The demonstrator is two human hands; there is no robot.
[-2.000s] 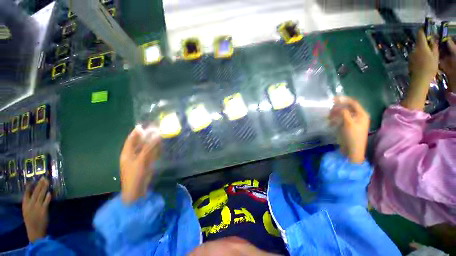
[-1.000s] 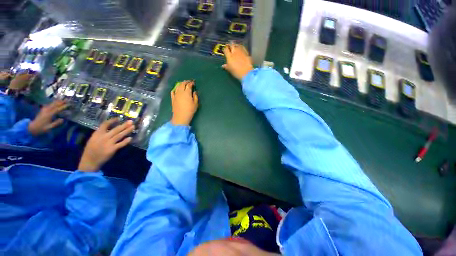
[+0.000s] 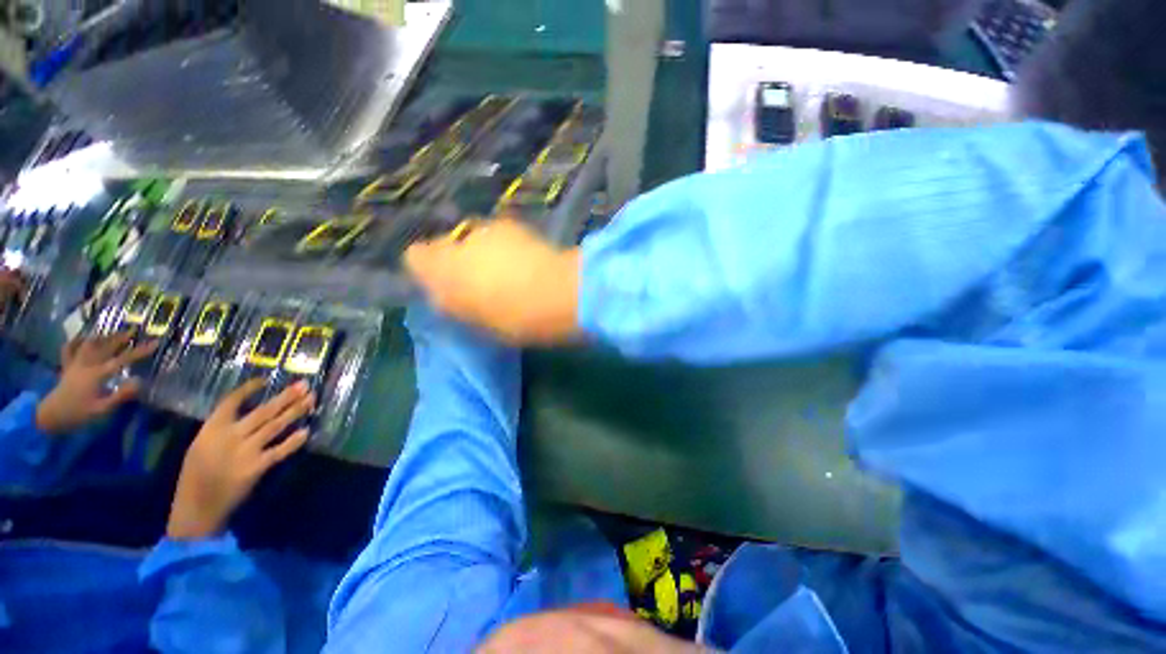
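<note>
A clear tray of keypad phones with yellow frames (image 3: 544, 173) lies slanted and blurred at upper centre. My right hand (image 3: 501, 279) is blurred at its near edge, with the fingertips closed on that edge, as far as the blur shows. My left forearm reaches up beneath my right hand. My left hand is hidden there.
A neighbour's clear tray with phones (image 3: 271, 342) lies at left, with that person's hands (image 3: 230, 466) on it. Green bench top (image 3: 691, 434) lies below my right sleeve. A white board (image 3: 733, 109) holding phones stands beyond it.
The tray of phones has shifted nearer and left, its near end now close to the neighbour's tray. My right hand has moved left and nearer, crossing over my left, which has gone from sight.
</note>
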